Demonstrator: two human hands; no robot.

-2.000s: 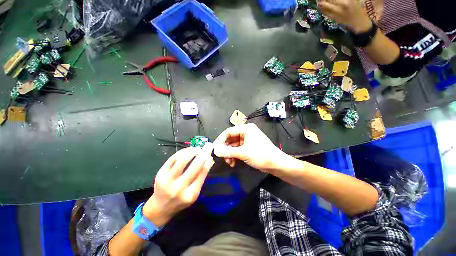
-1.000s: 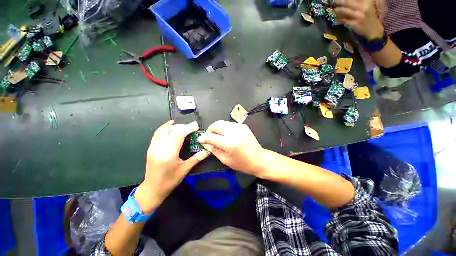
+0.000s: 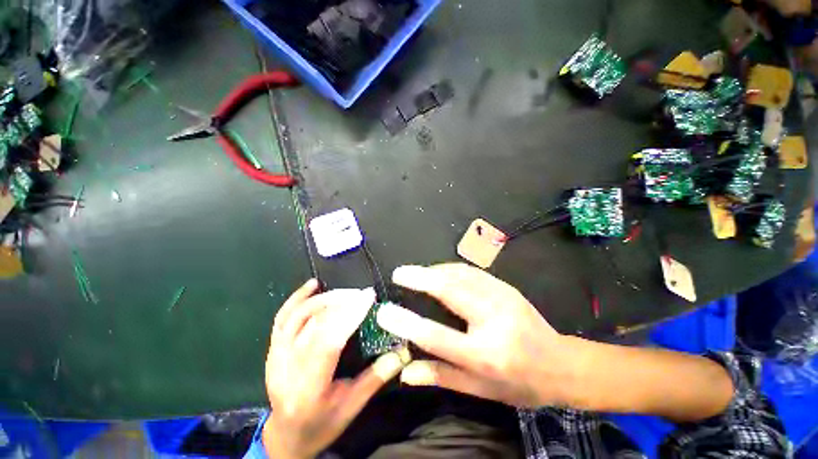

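Observation:
A green circuit board (image 3: 378, 330) is held between my two hands near the bench's front edge. My left hand (image 3: 327, 368) grips its left and lower side. My right hand (image 3: 475, 336) has its fingertips on the board's right side and partly covers it. Dark lead wires run up from the board to a whitish square end plate (image 3: 335, 233) lying flat on the mat. Whether a small part sits under my fingers is hidden.
Red-handled pliers (image 3: 256, 130) lie open at upper left. A blue parts bin (image 3: 345, 97) holds black parts, with loose black parts (image 3: 418, 108) below it. Wired boards and plates (image 3: 666, 174) heap at right; more (image 3: 20, 130) lie far left. Green offcuts (image 3: 82, 276) are scattered left.
The view has moved closer to the bench. Both hands have closed around the board, which earlier showed with wires pointing left. The coworker's arm has mostly left the picture.

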